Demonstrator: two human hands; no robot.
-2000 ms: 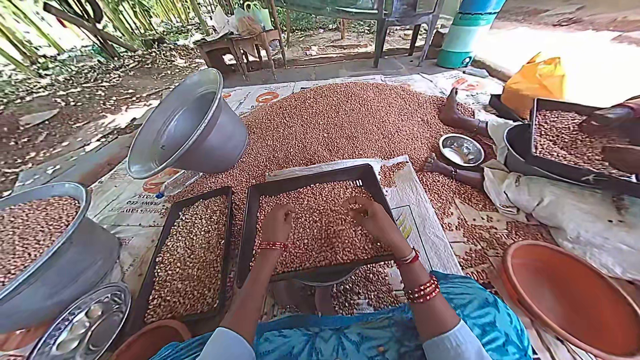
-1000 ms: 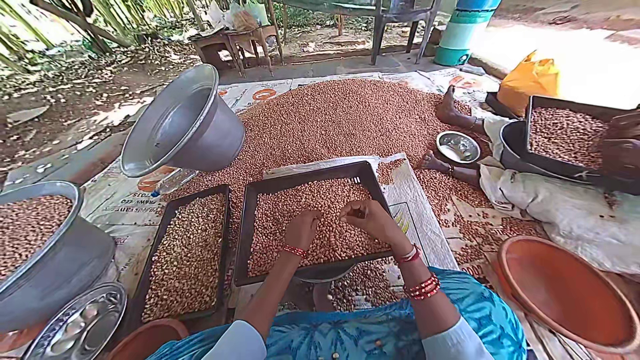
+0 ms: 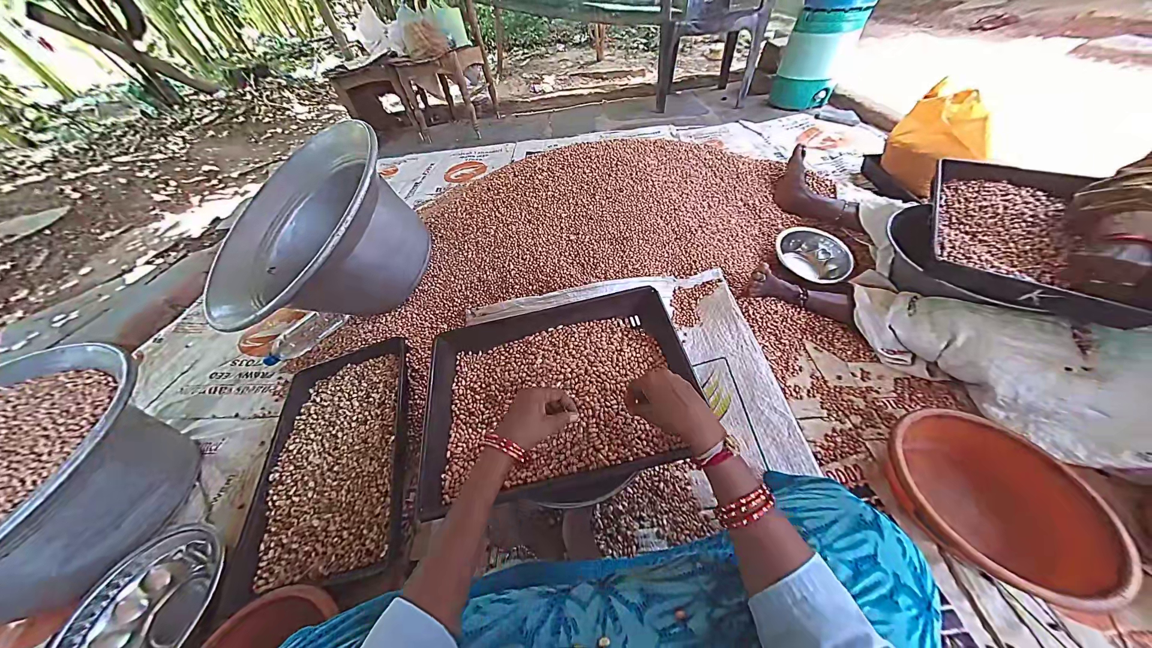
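Note:
A black plastic tray (image 3: 432, 396) filled with reddish-brown nuts or seeds (image 3: 558, 360) rests in front of me on top of a basin. Over its middle is my left hand (image 3: 538, 416), fingers curled in toward the thumb. My right hand (image 3: 670, 407) is bent over the tray's right part, its fingertips near the nuts. Whether either hand pinches a nut is too small to tell. To the left lies a second black tray (image 3: 402, 450) of paler nuts. Beyond both trays spreads a large heap of nuts (image 3: 621, 198) on printed sacks.
A tilted metal basin (image 3: 396, 243) stands at upper left, a metal tub (image 3: 135, 468) of nuts at far left. An orange-brown bowl (image 3: 1017, 504) is at right. Another person (image 3: 1111, 225) sits at right with a black tray (image 3: 1012, 171) and a steel bowl (image 3: 814, 255) near their feet.
My hands were close together over the tray a second ago and are now farther apart. The other person's hand has shifted over their tray.

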